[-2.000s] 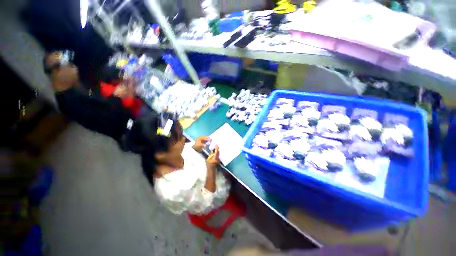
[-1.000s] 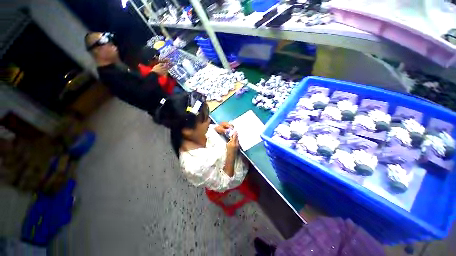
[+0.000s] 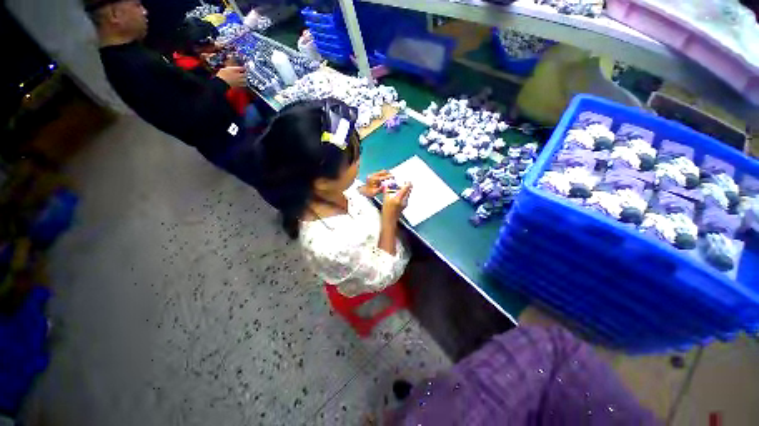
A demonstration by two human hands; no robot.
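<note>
Neither of my hands shows; a purple striped cloth, perhaps my own sleeve or clothing (image 3: 533,378), fills the bottom edge. Nearest in front, a stack of blue plastic crates (image 3: 574,279) stands at the right. The top crate holds white, grey and purple units (image 3: 637,200) in rows and is cut off by the right edge. Left of it on the green bench (image 3: 453,241) lie a pile of purple-grey parts (image 3: 498,179) and a pile of white-grey parts (image 3: 463,129). A white paper sheet (image 3: 429,195) lies before a seated person, whose hands hold a small part.
The seated person (image 3: 354,250) is on a red stool (image 3: 366,312) at the bench's left edge. Behind are a person in black (image 3: 162,96) and one in red. White parts (image 3: 333,87) are heaped farther back. A white shelf (image 3: 499,29) with a pink tray (image 3: 699,42) runs above. Speckled floor (image 3: 208,316) lies left.
The view has shifted, bringing the purple-grey pile beside the crates into sight. The purple cloth, absent or barely visible at first, now covers more of the bottom. The person in black appears farther left.
</note>
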